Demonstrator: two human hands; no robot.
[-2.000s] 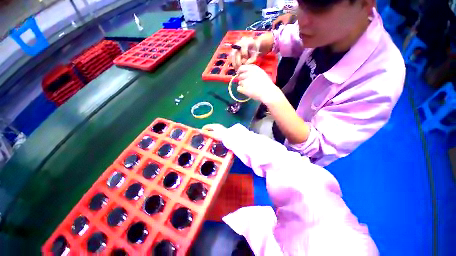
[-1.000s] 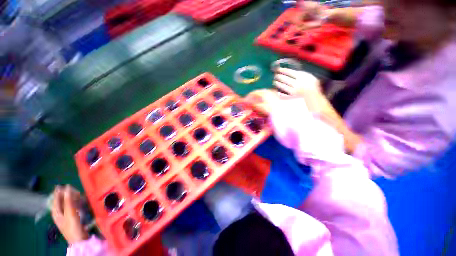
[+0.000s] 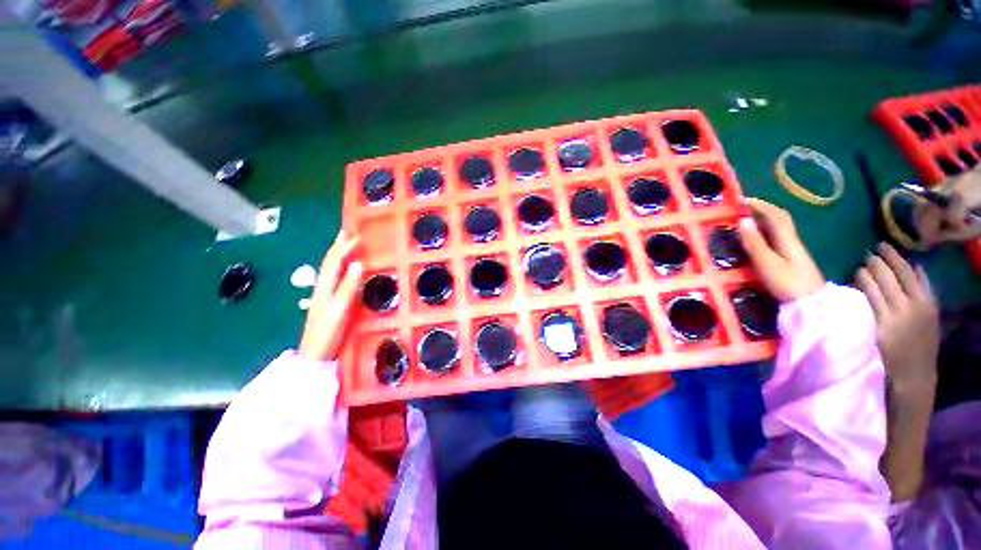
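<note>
A red-orange foam tray (image 3: 554, 376) is in front of me, its front edge reaching past the bench edge. Most pockets hold one round black watch head (image 3: 605, 259); one pocket at the left is empty. One watch head (image 3: 560, 335) in the front row looks bright white. My left hand (image 3: 331, 295) holds the tray's left end and my right hand (image 3: 780, 249) holds its right end, fingers over the rims. The hidden fingers do not show.
Two loose watch heads (image 3: 237, 281) and a small white round item (image 3: 304, 276) lie left of the tray, near a pale metal post (image 3: 140, 134). At right are a tape ring (image 3: 809, 176), a neighbour's hands (image 3: 907, 312) and another tray (image 3: 934, 107).
The view has swung left and the tray now lies nearly level across it. My left hand, earlier apart from the tray, has taken hold of its left end. My right hand still holds the right end.
</note>
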